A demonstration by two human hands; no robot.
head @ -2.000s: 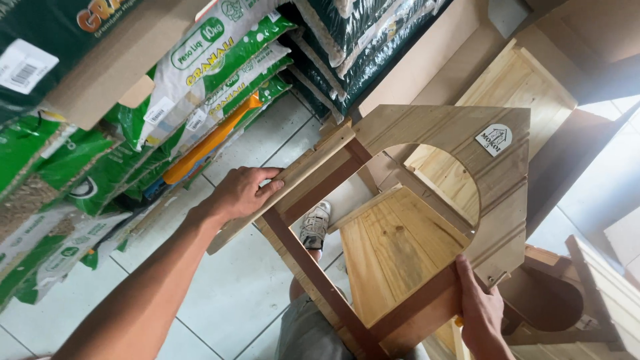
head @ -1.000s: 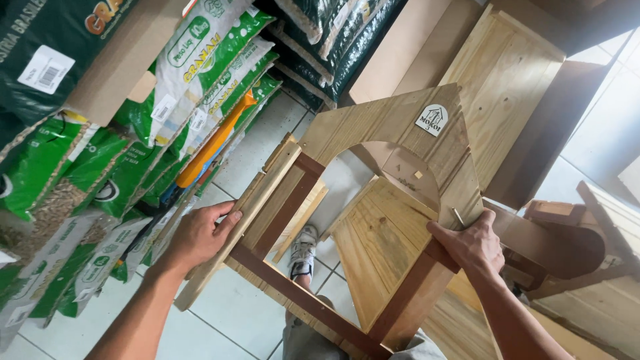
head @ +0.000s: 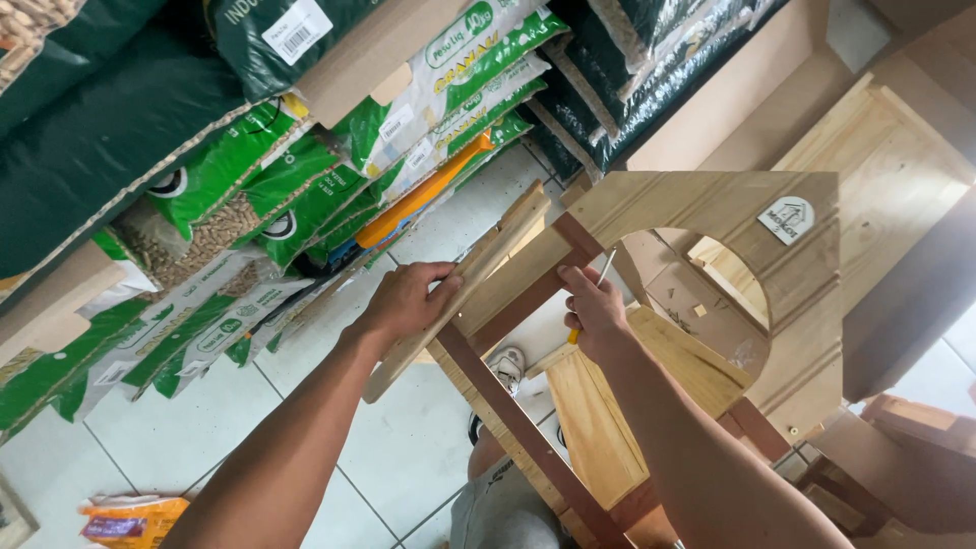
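My left hand (head: 415, 301) grips the edge of a narrow wooden board (head: 488, 267) that stands along the side of a wooden pet-house frame. My right hand (head: 598, 309) is closed around a screwdriver (head: 607, 267) with a yellow handle end and a thin metal shaft, and its fingers rest by the reddish-brown inner batten (head: 526, 305). The pointed front panel (head: 808, 305) has a large arched opening and a white badge (head: 786, 219). A screw (head: 794, 431) shows near its lower corner.
Stacked bags of pellets (head: 305, 179) line the left and top. A cardboard box (head: 671, 278) holding small hardware lies beyond the arch. Wooden panels (head: 877, 168) lean at upper right, and another wooden piece (head: 907, 435) sits lower right. An orange packet (head: 133, 518) lies on the tiled floor.
My right hand has moved from the front panel's lower corner to the inner batten near my left hand. The left hand still holds the narrow board. The view has shifted.
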